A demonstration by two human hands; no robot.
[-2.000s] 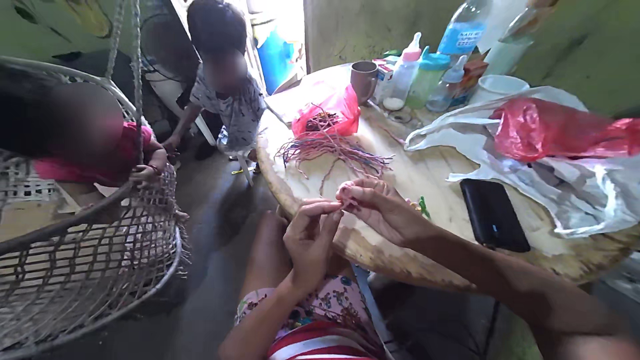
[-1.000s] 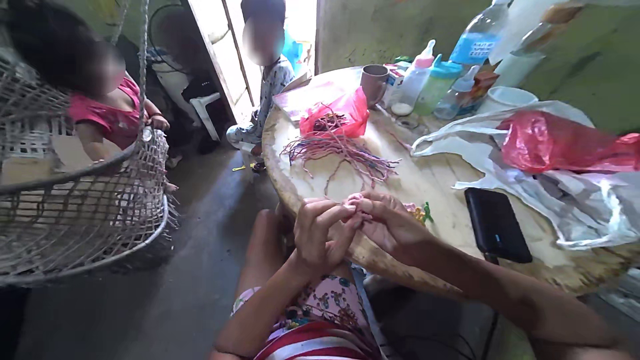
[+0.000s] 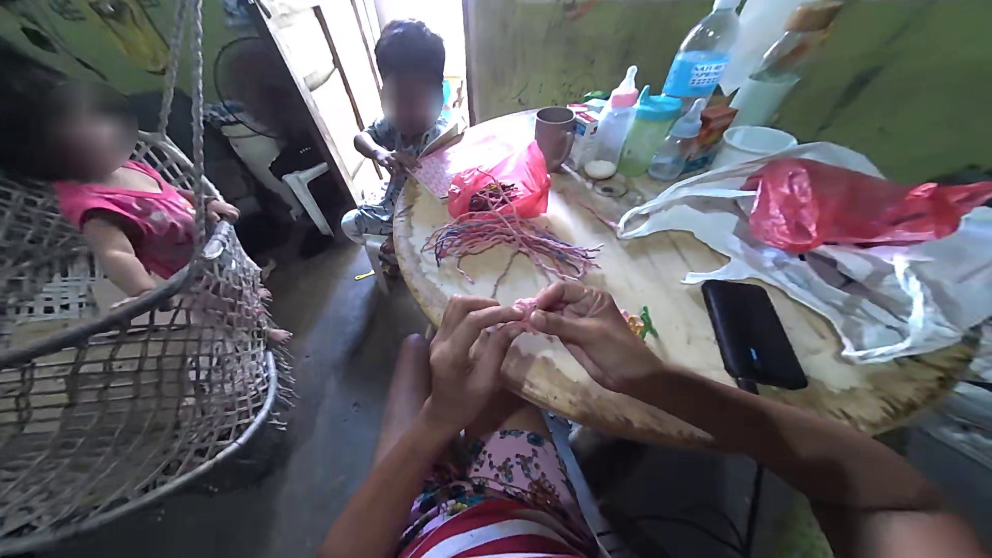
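Between my two hands, at the near edge of a round wooden table, is a small piece of pink yarn or cord (image 3: 525,307). My left hand (image 3: 474,353) pinches its left side, and my right hand (image 3: 593,333) pinches its right side; the fingertips nearly meet. Just beyond them lies a loose bundle of pink, blue and purple cords (image 3: 519,244). Behind the bundle, a red plastic bag (image 3: 504,182) holds more dark cords. Small green and yellow pieces (image 3: 642,322) lie beside my right hand, partly hidden by it.
On the table (image 3: 620,271) are a black phone-like device (image 3: 753,333) with a cable, white plastic bags (image 3: 837,287), a mug (image 3: 554,138) and several bottles (image 3: 614,128). One person (image 3: 411,116) is at the far edge; another (image 3: 147,209) sits in a hanging net chair (image 3: 139,418) at left.
The person beyond the table now has hands at a patterned sheet or book by its edge. My hands stay together around the pink piece. The view has shifted somewhat.
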